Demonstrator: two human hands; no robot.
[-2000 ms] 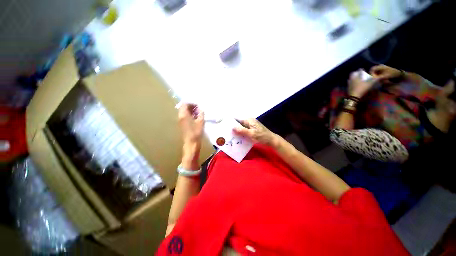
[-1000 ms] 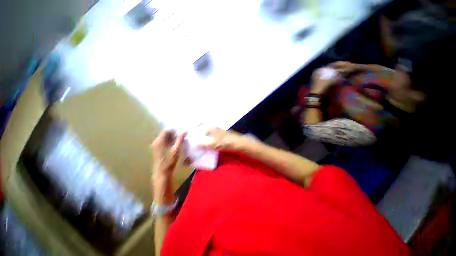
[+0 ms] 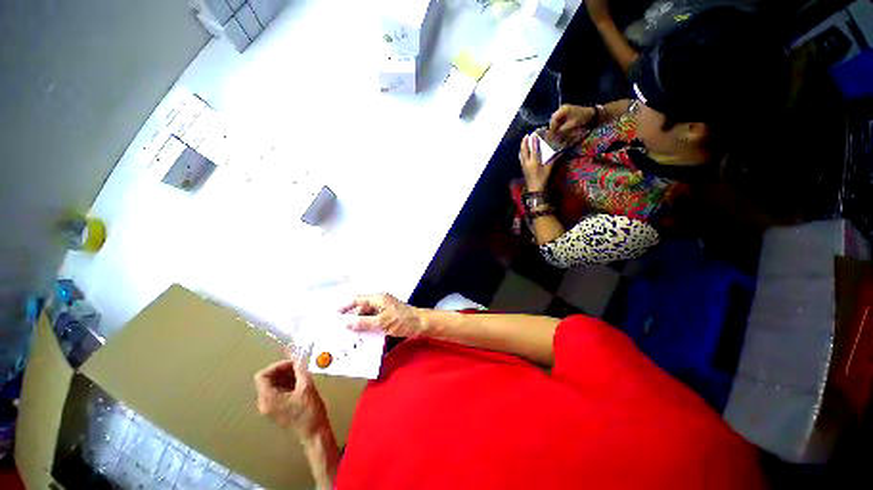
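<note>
A small white box (image 3: 356, 352) with a round orange print and small dark marks lies at the table's near edge, against the red shirt. My right hand (image 3: 383, 317) holds it by its far side. My left hand (image 3: 287, 394) is just left of the box, apart from it, over the brown carton's flap. Its thumb and finger are curled towards each other; whether something tiny is between them cannot be told. A clear, shiny patch (image 3: 301, 335) shows beside the box's left edge.
The open brown carton (image 3: 206, 373) with plastic-wrapped white boxes is at lower left. The white table (image 3: 383, 191) bears a small box (image 3: 319, 206), another box (image 3: 188, 165), larger white boxes and a yellow tape roll (image 3: 93, 234). A seated person (image 3: 613, 172) is at right.
The view has swung right, showing more of the table and the seated person. My left hand has moved off the box, which now shows its round print again. My right hand stays on it.
</note>
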